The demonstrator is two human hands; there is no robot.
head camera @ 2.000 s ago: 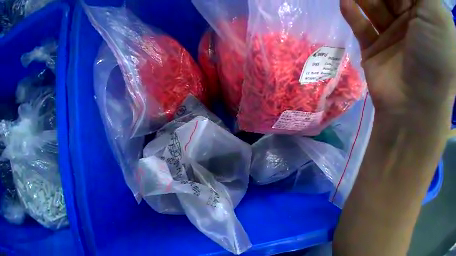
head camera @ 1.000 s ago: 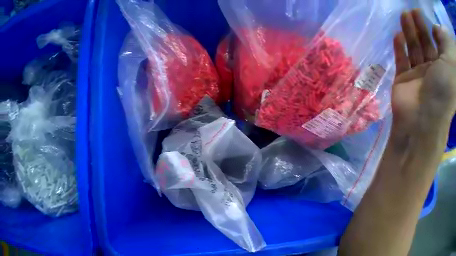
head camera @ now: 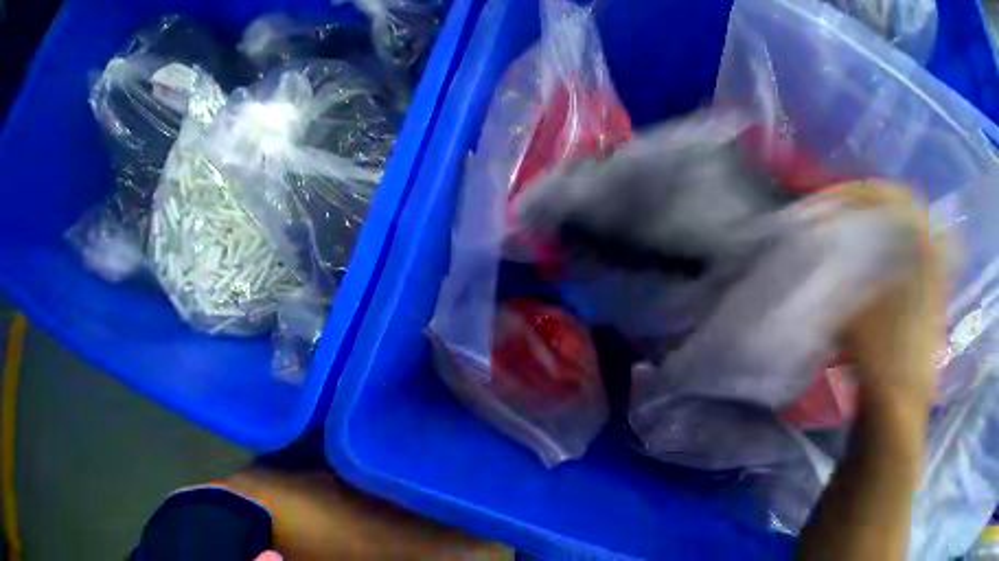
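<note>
My right hand point(head camera: 882, 274), bare and blurred, reaches in from the lower right over the blue tote point(head camera: 482, 499). It grips a milky bag with grey contents point(head camera: 679, 186), which is motion-blurred; the fingers are mostly hidden. Bags of red parts point(head camera: 548, 351) lie at the left of the tote, and more red shows behind and under my hand. A milky bag point(head camera: 712, 427) lies below the held one. My left hand cannot be made out; a bare limb point(head camera: 362, 515) shows at the bottom edge beside a dark rounded item point(head camera: 208, 526).
A second blue tote point(head camera: 66, 296) stands at the left, touching or close to the first. It holds a clear bag of pale short pieces point(head camera: 219, 252) and other clear bags with dark contents. A yellow line point(head camera: 13, 416) runs on the grey-green floor at the far left.
The view has shifted left, showing more of the left tote. My right hand, open before, has taken hold of the grey-content bag and lifted it. A red bag below is now uncovered.
</note>
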